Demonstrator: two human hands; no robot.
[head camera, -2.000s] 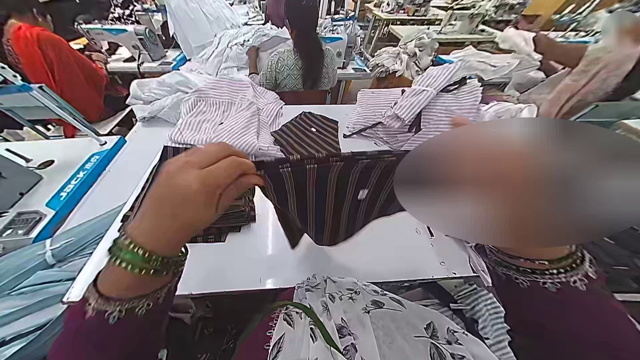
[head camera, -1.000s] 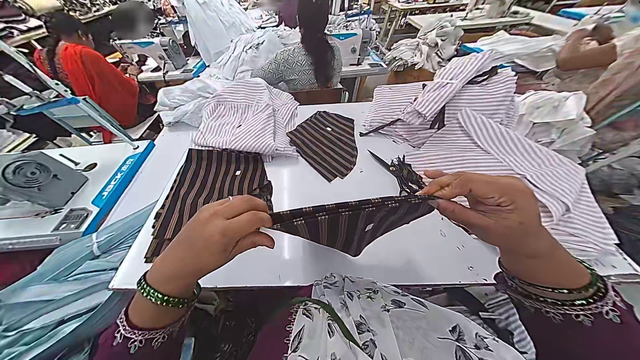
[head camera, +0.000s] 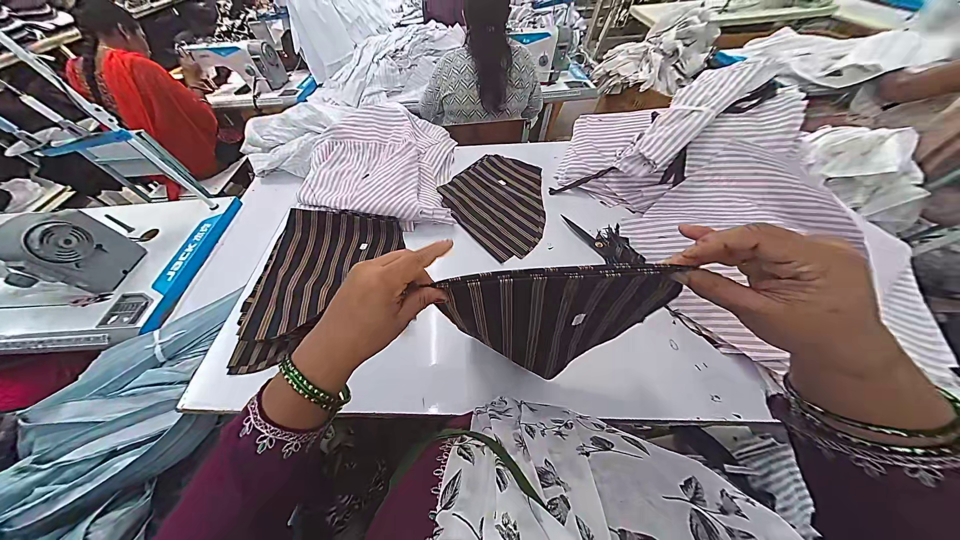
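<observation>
A dark striped fabric piece (head camera: 551, 319), with a small white sticker on it, is stretched by its folded top edge between my hands. My left hand (head camera: 382, 296) pinches its left corner between thumb and finger. The right corner is pinched by my right hand (head camera: 772, 289). Beyond it a similar dark striped piece (head camera: 499, 202) lies flat on the white table (head camera: 450, 382). A stack of dark striped pieces (head camera: 322, 262) lies to the left of it. Near my right hand, scissors (head camera: 581, 231) lie partly under dark scraps or threads (head camera: 621, 246).
White and purple striped fabric lies folded at the back left (head camera: 375, 165) and spread at the right (head camera: 750, 180). A Jack sewing machine table (head camera: 180, 262) adjoins on the left, with grey-blue cloth (head camera: 127, 420) beside it. Co-workers sit ahead, one in red (head camera: 154, 105), one in patterned grey (head camera: 480, 82).
The dark striped piece, hanging lower between my hands two seconds ago, is now held taut along its folded edge. Since one second ago it shows more of its face. Both hands keep hold.
</observation>
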